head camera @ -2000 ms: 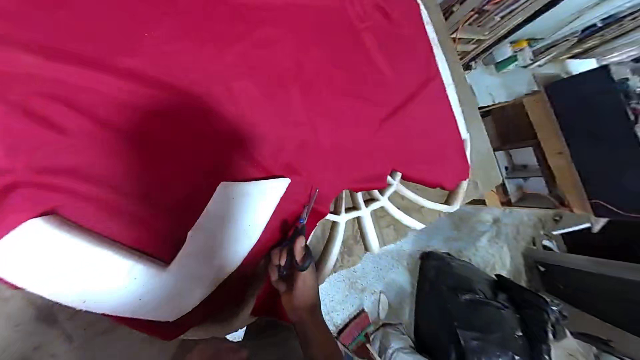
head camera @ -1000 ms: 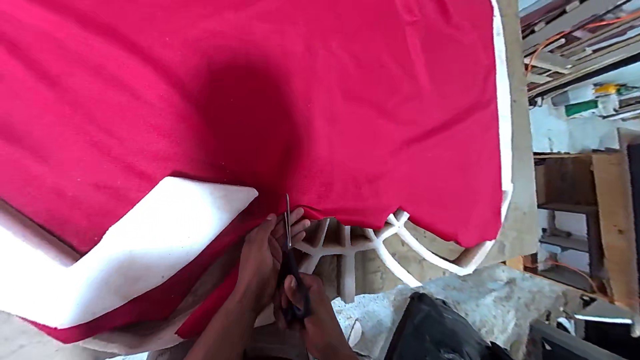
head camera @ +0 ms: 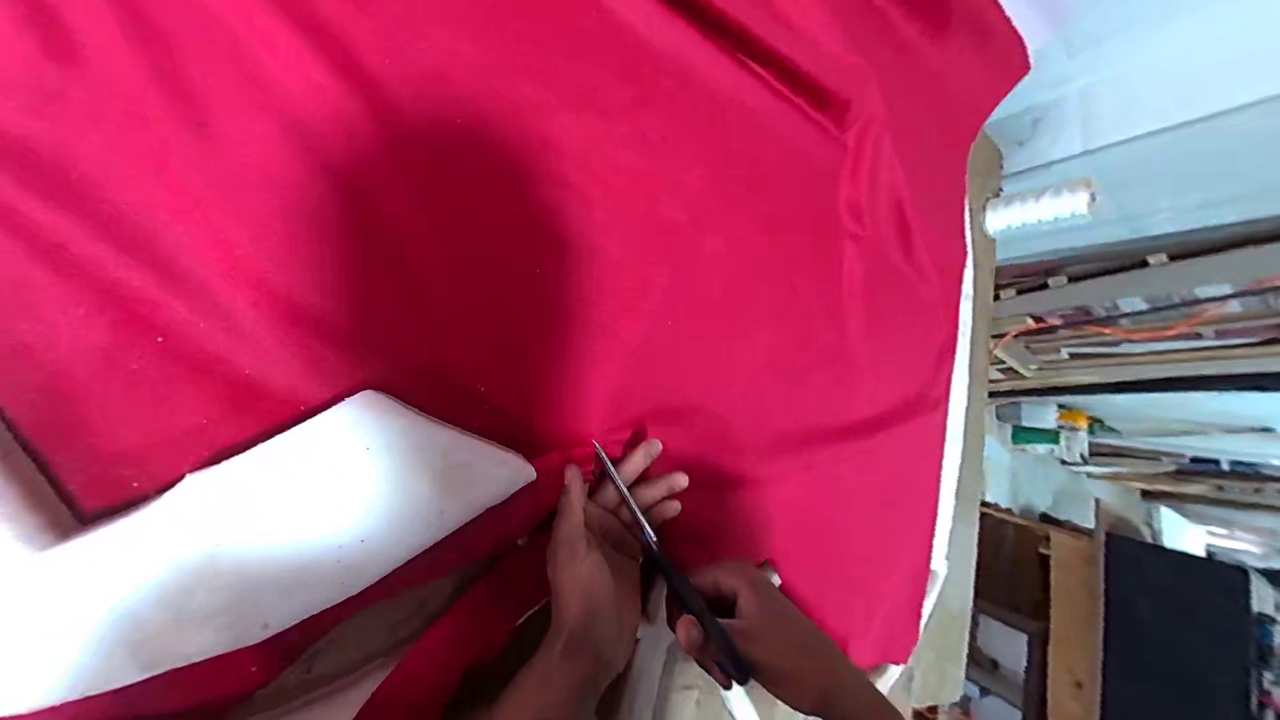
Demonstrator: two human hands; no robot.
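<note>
Red fabric [head camera: 760, 330] spreads over most of the view, its lower edge cut. My right hand [head camera: 750, 625] is closed around the dark handles of a pair of scissors [head camera: 650, 540], whose blades point up and left to the fabric's cut edge. Beside the blades, my left hand [head camera: 600, 550] lies palm up with its fingers spread at the edge; whether it pinches the fabric cannot be told. A thick white foam piece [head camera: 290, 520] lies at the left, with a red strip [head camera: 450, 620] below it. Pale strips beneath the hands are mostly hidden.
The tan board edge [head camera: 960, 600] runs down the right side of the fabric. Beyond it stand wooden strips [head camera: 1150, 340] on a rack, a white roll [head camera: 1040, 208], a brown wooden cabinet [head camera: 1075, 610] and a black panel [head camera: 1175, 630].
My left hand, hardly visible two seconds ago, came in beside the scissors. The red fabric now covers most of the pale curved strips seen earlier. The view has shifted.
</note>
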